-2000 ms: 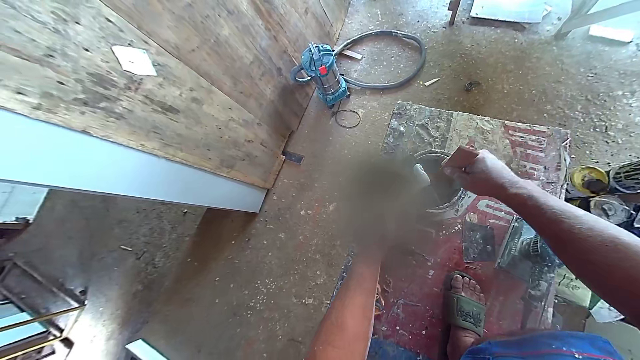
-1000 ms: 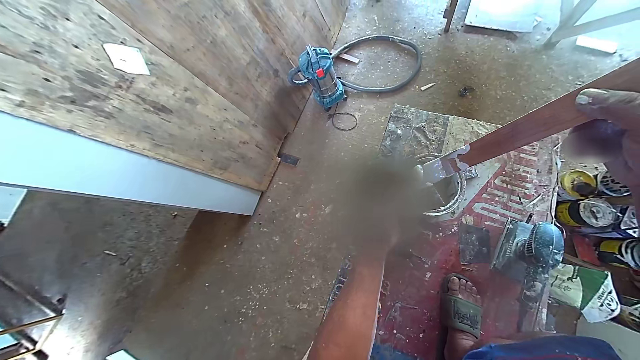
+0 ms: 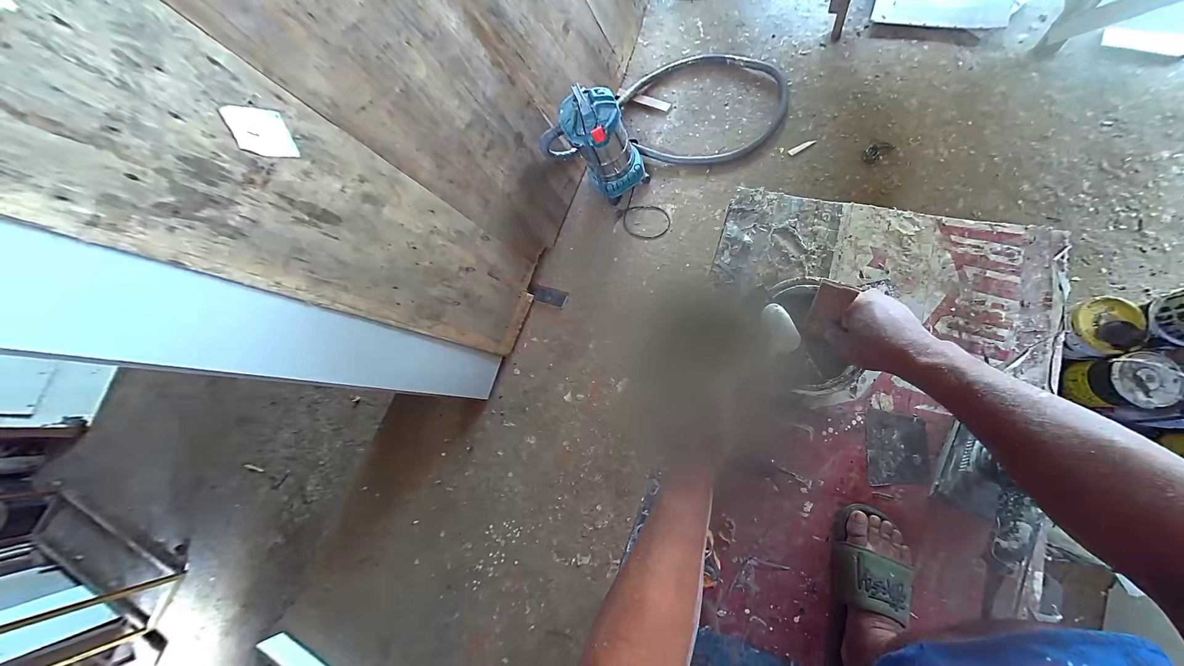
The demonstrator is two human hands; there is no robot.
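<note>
My right hand [image 3: 874, 324] grips a reddish-brown flat piece, probably wood, over the mouth of a round bucket [image 3: 826, 387]. A blurred patch covers my left hand and whatever it holds; only the forearm shows clearly below it. At the bucket's left side, beside the blur, is a pale rounded lump [image 3: 782, 326]. The bucket stands on a worn, paint-spattered red board [image 3: 837, 453]. A dark square plate [image 3: 897, 448] lies on the board below my right forearm, near a partly hidden power tool [image 3: 971, 472].
A blue-green shop vacuum [image 3: 601, 143] with a grey hose [image 3: 782, 102] stands by the plywood wall [image 3: 370, 139]. A pale panel edge [image 3: 277, 324] juts in from the left. Used cans [image 3: 1105, 324] stand at the right. My sandalled foot [image 3: 874, 573] rests on the board.
One second ago my right hand was at the far right, holding a long reddish-brown board that reached to the bucket. Now that hand is close to the bucket's rim.
</note>
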